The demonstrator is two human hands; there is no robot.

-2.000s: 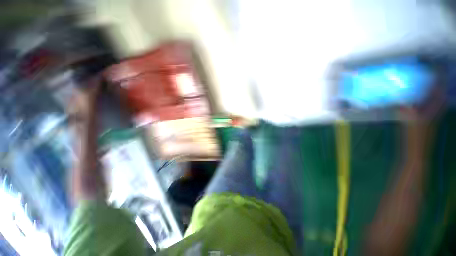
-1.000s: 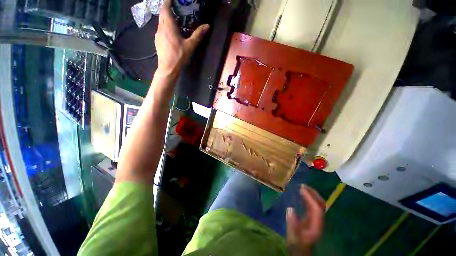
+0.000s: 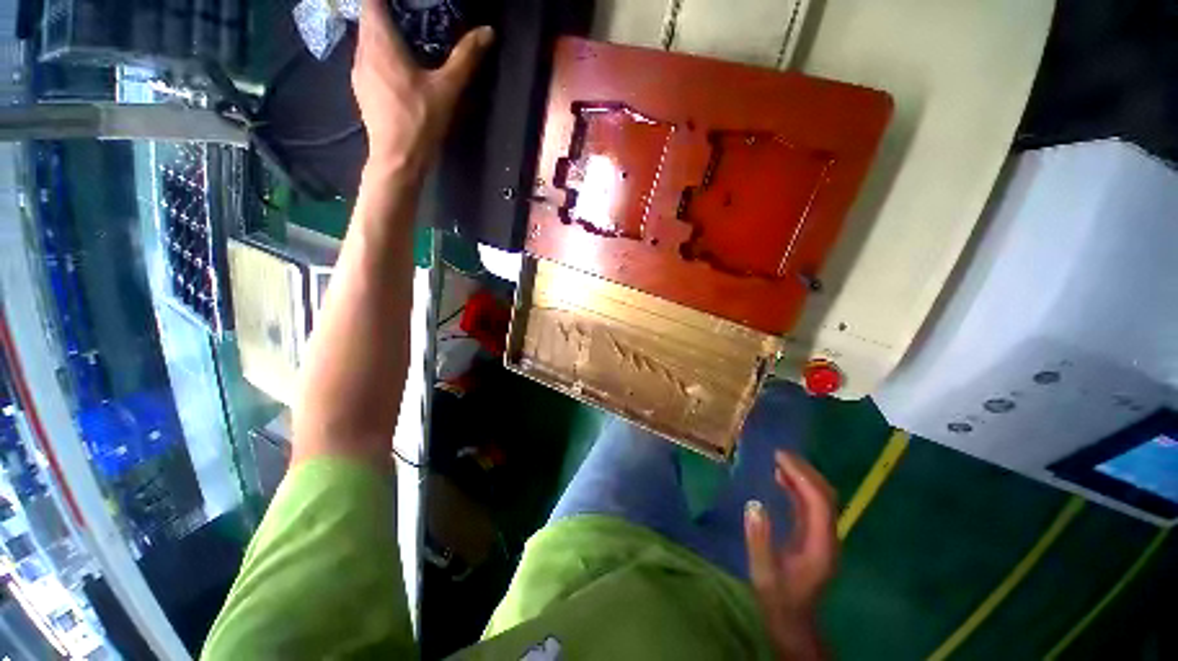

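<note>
My left hand (image 3: 401,103) reaches to the top edge, at a round-fronted black fan unit (image 3: 429,26) on the black mat (image 3: 485,168). The unit shows between thumb and fingers. The fingertips are cut off, so I cannot tell whether it is gripped. My right hand (image 3: 797,542) is low in front of my body, fingers apart and empty. The red-brown fixture plate (image 3: 672,245) has two shaped recesses with no unit in them. A tan-brown tray-like slab (image 3: 633,368) adjoins its near edge and holds small marks or bits too small to name.
A crinkled silvery bag (image 3: 323,23) lies left of my left hand. The cream machine bed (image 3: 943,168) carries a red emergency stop button (image 3: 822,377). A white control cabinet (image 3: 1072,284) with a touchscreen (image 3: 1143,462) stands right. A metal post (image 3: 411,478) and shelving are at left.
My right hand has left the touchscreen area and come down in front of my body. The view has swung and steadied. My left hand stays at the fan unit since one second ago.
</note>
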